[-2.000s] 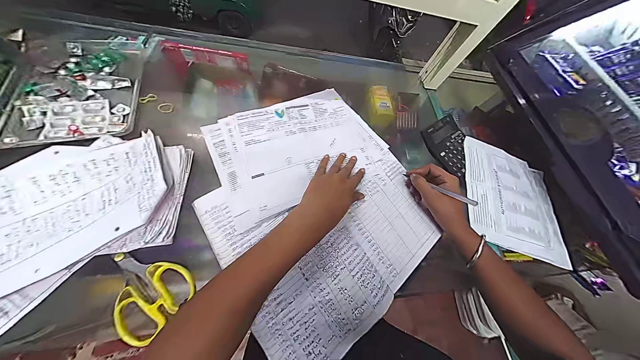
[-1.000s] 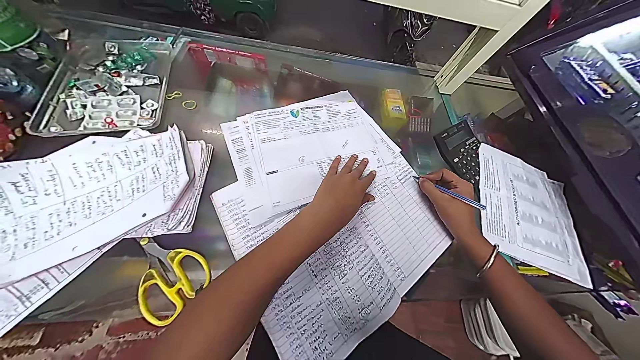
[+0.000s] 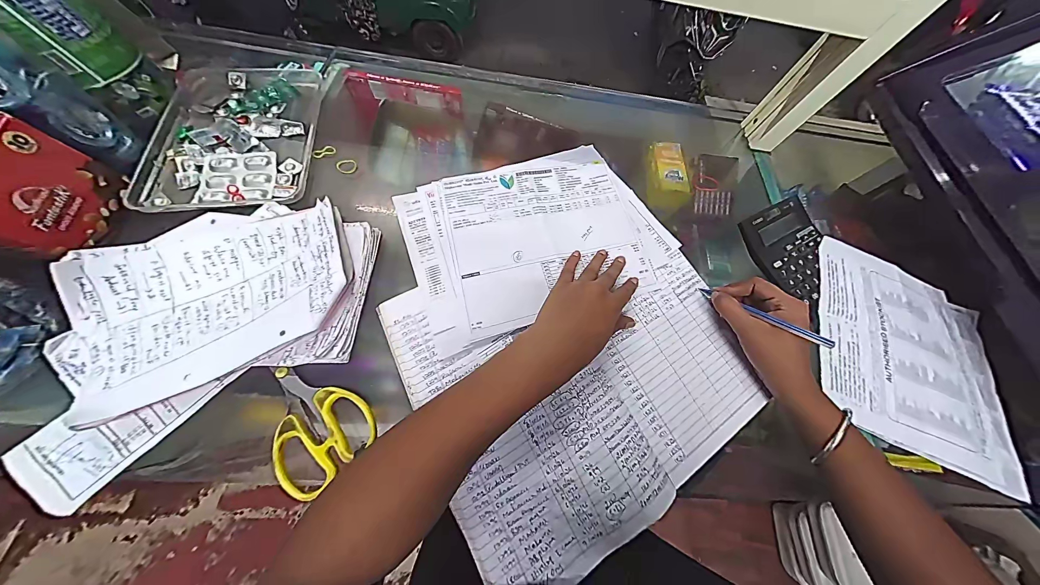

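My left hand point(image 3: 581, 317) lies with spread fingers on a printed invoice sheet point(image 3: 508, 244), which rests on a ruled ledger page point(image 3: 569, 471) full of handwriting. In my right hand point(image 3: 764, 325) is a blue pen point(image 3: 780, 323), its tip at the right-hand columns of the ledger page. A metal bangle point(image 3: 833, 437) circles my right wrist. Beyond that hand, a black calculator point(image 3: 786, 244) is partly covered by a printed sheet point(image 3: 910, 357). Yellow-handled scissors point(image 3: 325, 435) lie left of the ledger, partly hidden by my left forearm.
A stack of handwritten papers point(image 3: 211, 317) lies at the left of the glass counter point(image 3: 390, 199). Behind it stand a metal tray point(image 3: 305, 175) of blister packs, a red carton point(image 3: 49, 187) and a green bottle point(image 3: 77, 36). A dark-framed screen or case point(image 3: 934, 154) borders the right.
The pen is still in my right hand, which stays at the ledger's right side; the pen's tilt has shifted slightly. My left hand remains flat on the papers. The view has shifted a little.
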